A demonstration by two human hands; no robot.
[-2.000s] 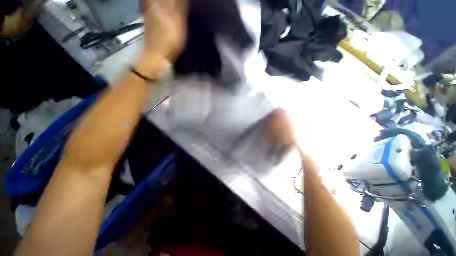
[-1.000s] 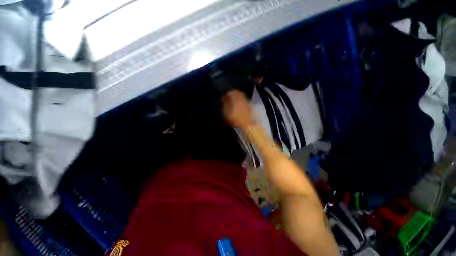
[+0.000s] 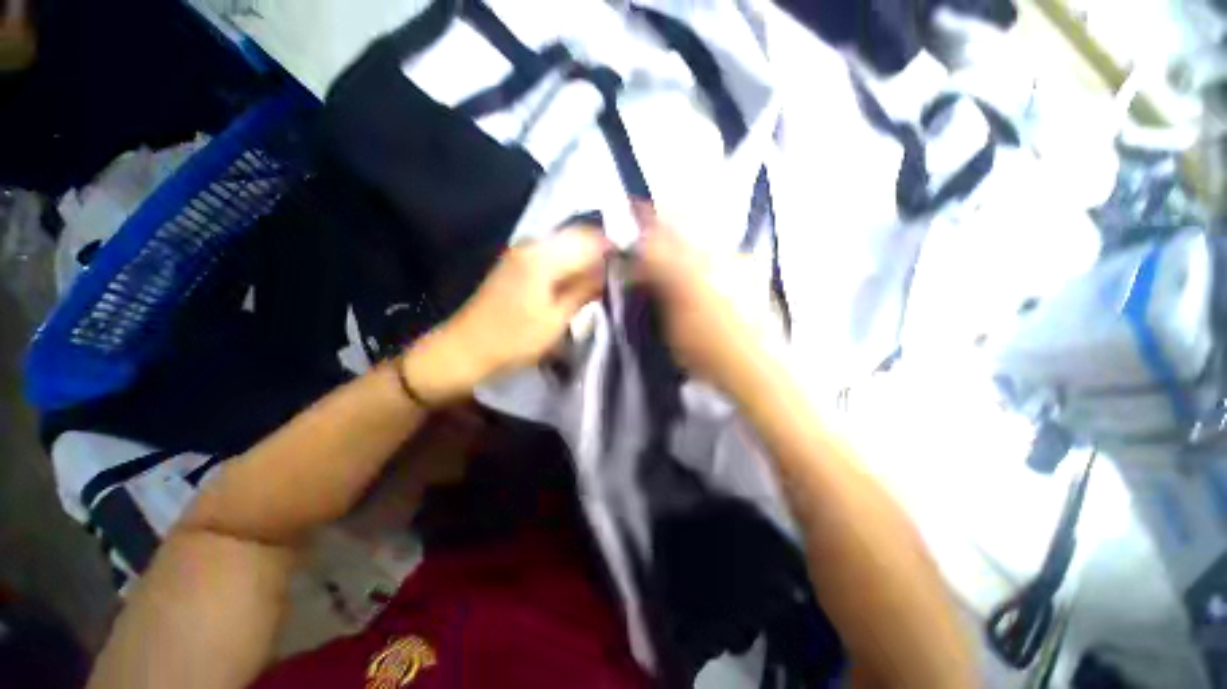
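Note:
A white garment with black stripes and black panels (image 3: 579, 141) lies over the table and hangs over its front edge toward my lap. My left hand (image 3: 538, 289) grips an edge of the cloth near the middle of the view. My right hand (image 3: 662, 276) grips the cloth right beside it, the two hands almost touching. The right hand is somewhat blurred. A large black panel (image 3: 444, 175) of the cloth lies left of my hands. Folds hang below the hands, partly dark and partly light grey.
A blue plastic basket (image 3: 202, 229) with garment pieces stands at the left. The white machine head with a blue stripe (image 3: 1117, 316) is at the right. Black-handled shears (image 3: 1043, 592) lie at the lower right. A dark pile (image 3: 881, 27) is at the far end.
The view has swung from the table's underside back to the tabletop. My right hand, low under the table edge before, now holds garment cloth together with my left hand.

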